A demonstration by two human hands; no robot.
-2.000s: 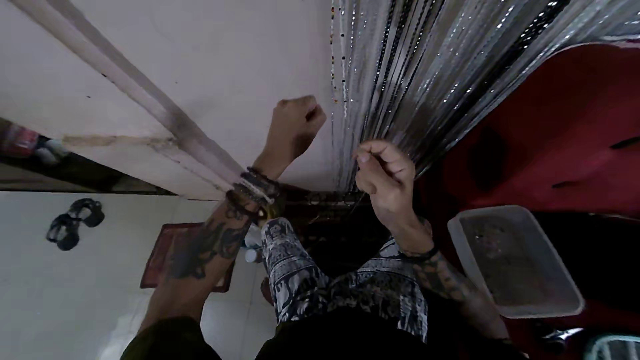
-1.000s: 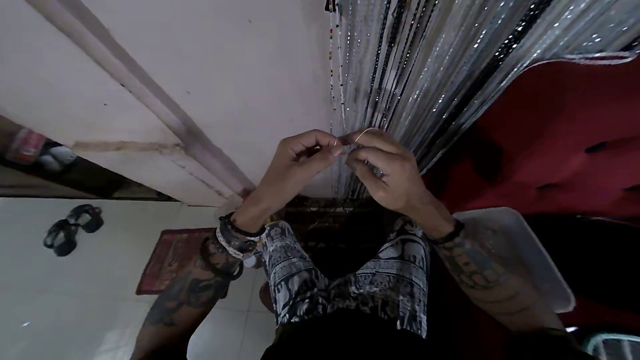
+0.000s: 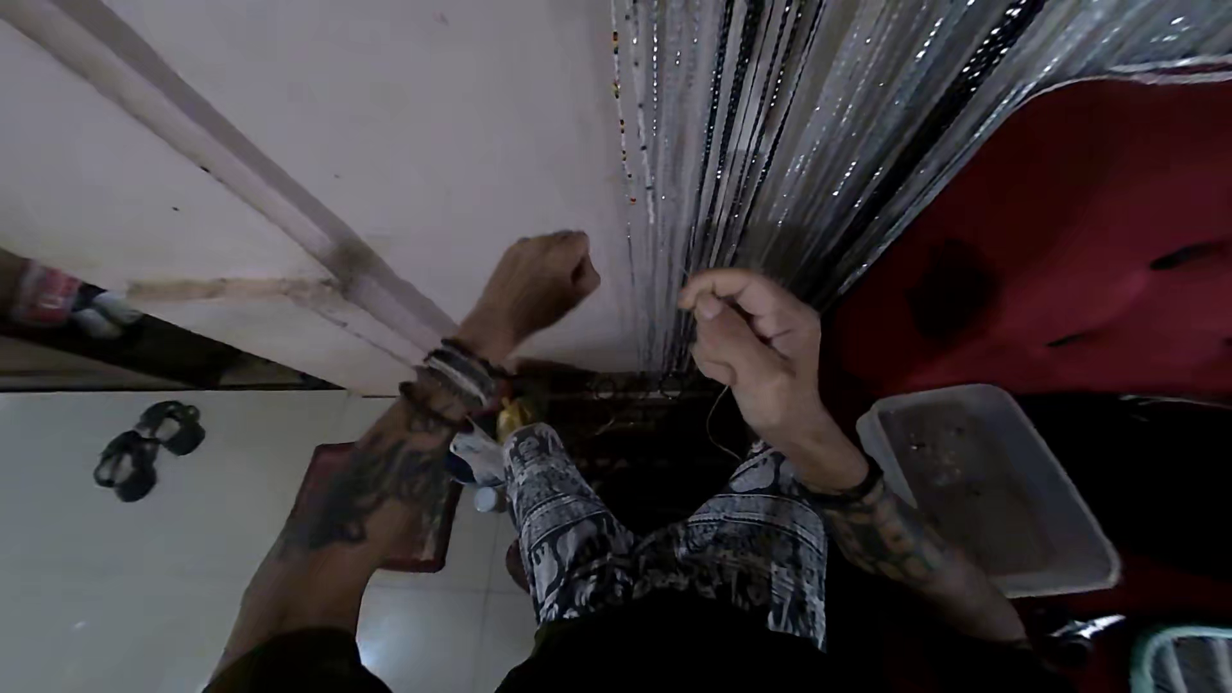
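My left hand (image 3: 539,289) is curled into a loose fist in front of the pale wall; whether it holds thread cannot be told. To its right, my right hand (image 3: 756,346) pinches a thin thread between thumb and forefinger. A length of that thread (image 3: 712,423) hangs in a curve below the right hand. Behind both hands a curtain of beaded and silvery strings (image 3: 760,125) hangs down. A strand with small coloured beads (image 3: 622,125) is at its left edge.
A translucent plastic tub (image 3: 991,481) rests at the right by a red upholstered seat (image 3: 1088,241). Black sandals (image 3: 149,448) and a red mat (image 3: 433,520) lie on the tiled floor at left. A wall ledge (image 3: 231,289) projects at left.
One second ago my hands were together in front of the strings; now they are apart, the left to the left and the right to the right.
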